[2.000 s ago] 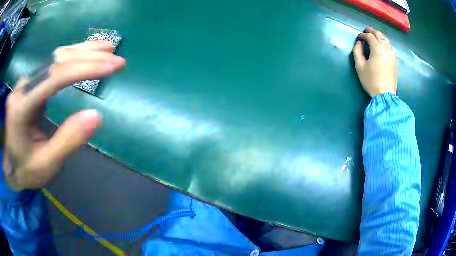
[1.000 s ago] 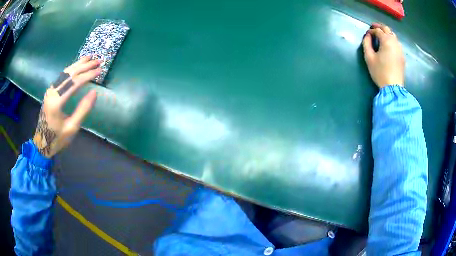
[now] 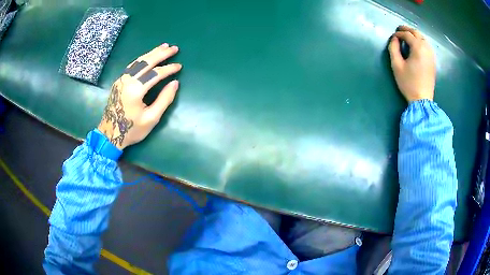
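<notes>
The screw bag point(image 3: 96, 45), clear with small silver-grey pieces, lies flat on the green bench top point(image 3: 258, 80) at the upper left. My left hand point(image 3: 141, 99) is over the bench to the right of the bag, not touching it, with its fingers spread and nothing in them. My right hand point(image 3: 413, 62) rests at the far right of the bench, its fingers curled with thumb and fingertips near each other. Whether it pinches something tiny cannot be told.
A bit of clear plastic point(image 3: 6, 22) shows at the upper left edge. A red-orange piece point(image 3: 419, 1) is cut off at the top right. A blue rail point(image 3: 478, 236) runs down the right edge. A blue cord point(image 3: 185, 196) hangs below the bench edge.
My left hand has moved right, away from the screw bag, which is now uncovered. My right hand has stayed nearly still. The red-orange piece has mostly slipped out of the top of the view.
</notes>
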